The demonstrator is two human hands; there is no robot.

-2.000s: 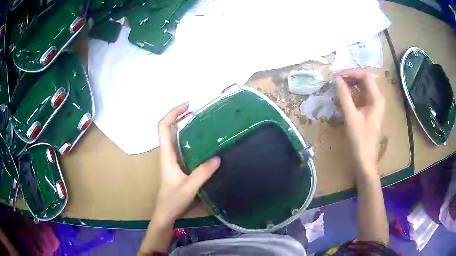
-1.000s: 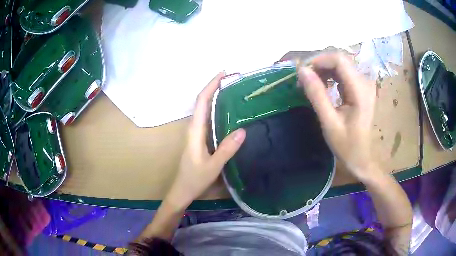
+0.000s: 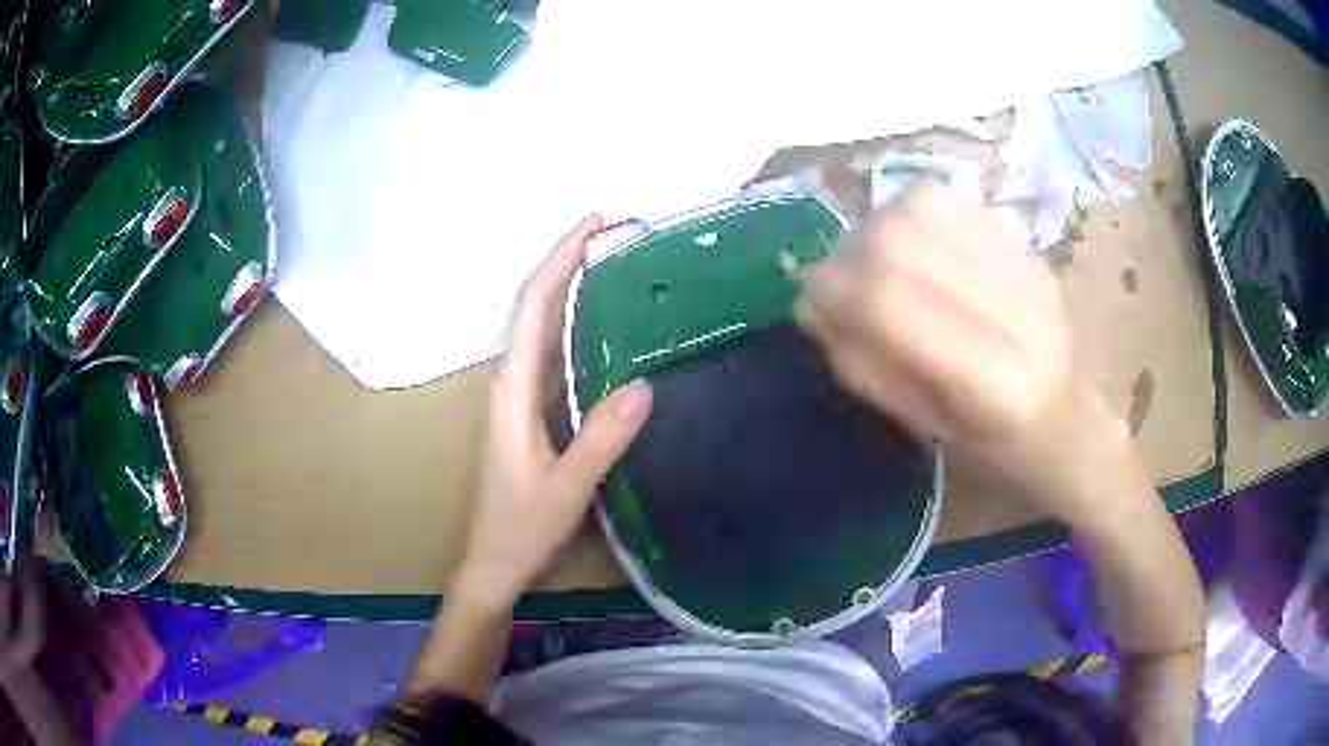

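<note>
A glossy green car body shell (image 3: 707,270) with a silver-white rim and a black cabin recess lies in front of me, its deck end away from me. My left hand (image 3: 551,423) grips its left side, thumb on the deck edge near the recess. My right hand (image 3: 926,313) is blurred over the deck's right part; the tip of a thin pale stick (image 3: 792,265) shows at its fingers, most of it hidden. Small marks show on the deck. A glue dish (image 3: 918,172) is partly hidden behind my right hand.
Green bodies with red and white lights (image 3: 131,277) are piled at left. Another body (image 3: 1271,270) lies at far right. Loose green panels (image 3: 464,37) lie on a white sheet (image 3: 394,219). Crumpled plastic (image 3: 1079,146) is near the dish. A person's hand (image 3: 88,656) shows at lower left.
Since one second ago, my right hand has turned and moved slightly left and down, hiding most of the stick. The view has shifted, and my left hand still holds the body.
</note>
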